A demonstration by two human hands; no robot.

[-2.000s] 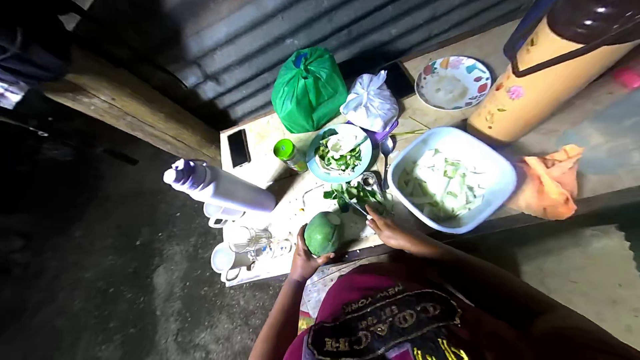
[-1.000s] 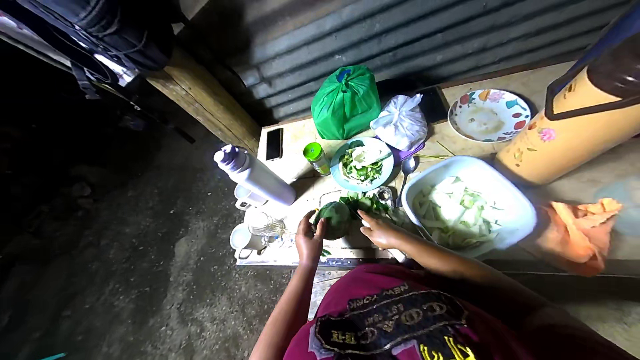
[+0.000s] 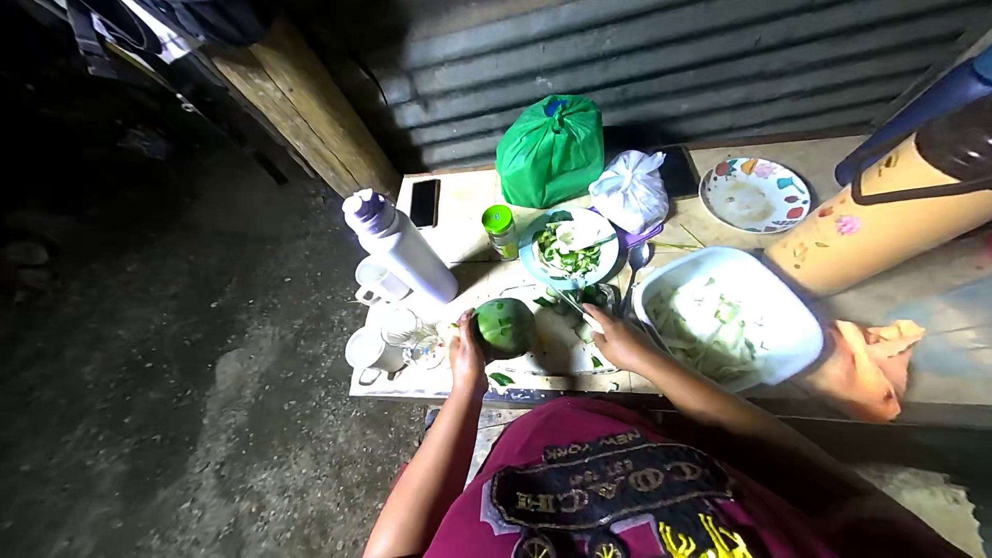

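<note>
My left hand (image 3: 468,358) holds a round green fruit or vegetable (image 3: 505,328), its kind unclear, at the left side of a white tray (image 3: 554,363). In my right hand (image 3: 616,339) is a knife (image 3: 575,304), its blade pointing up and left over green peel pieces on the tray. Beyond the tray sits a light blue plate (image 3: 528,249) with chopped greens and a white piece. To the right of my right hand stands a white basin (image 3: 802,329) holding pale green shreds, with a spoon (image 3: 637,260) lying beside it.
A lavender bottle (image 3: 415,256), white mugs (image 3: 366,349) and glassware stand at the left. Behind are a green-lidded jar (image 3: 500,231), a phone (image 3: 425,203), a green bag (image 3: 552,155), a white bag (image 3: 632,190) and a patterned plate (image 3: 752,194). A large flask (image 3: 876,217) and orange cloth (image 3: 872,368) lie right.
The green fruit, over the tray between both hands one second ago, is now farther left in my left hand. My right hand is farther from it, and the knife shows plainly.
</note>
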